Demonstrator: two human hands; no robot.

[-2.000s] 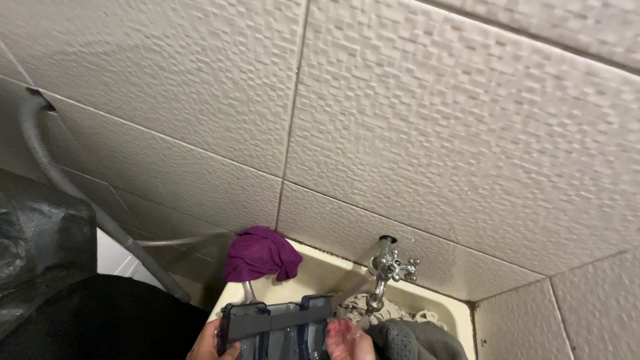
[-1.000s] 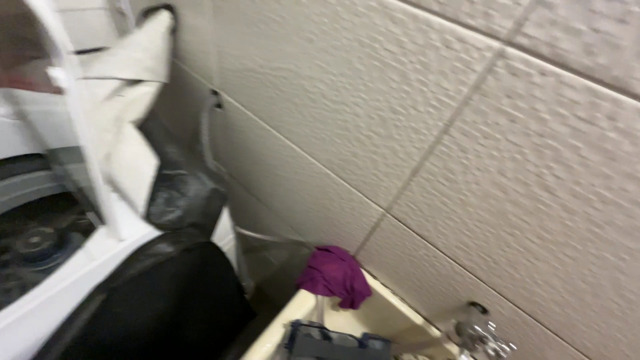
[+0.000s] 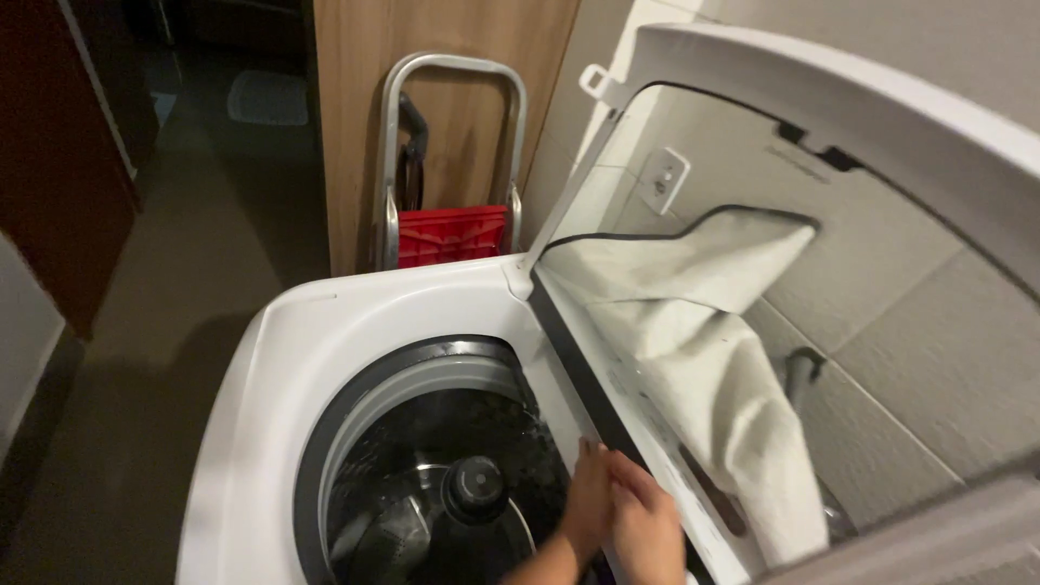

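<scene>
A white top-load washing machine [image 3: 292,325] stands with its transparent lid [image 3: 812,61] raised. Dark water and a central agitator [image 3: 478,487] show inside its drum, with a pale mesh-like piece [image 3: 398,532] at the lower left. My left hand [image 3: 591,491] is over the rear rim of the drum opening. Beside and touching it is my right hand [image 3: 650,520], near the dark strip [image 3: 581,374] along the lid hinge. The fingers are close together and slightly blurred; whether they hold anything is hidden.
Behind the lid hangs a pale cloth cover [image 3: 731,390] with dark edging, near a wall socket [image 3: 664,180] and a grey hose [image 3: 800,370]. A folded metal frame with a red plastic panel [image 3: 451,236] leans on a wooden panel. Dark floor [image 3: 187,244] runs along the left.
Two seconds ago my hands held a dark blue plastic piece over the sink; now they are at the washing machine and that piece is not seen. The view has swung far left.
</scene>
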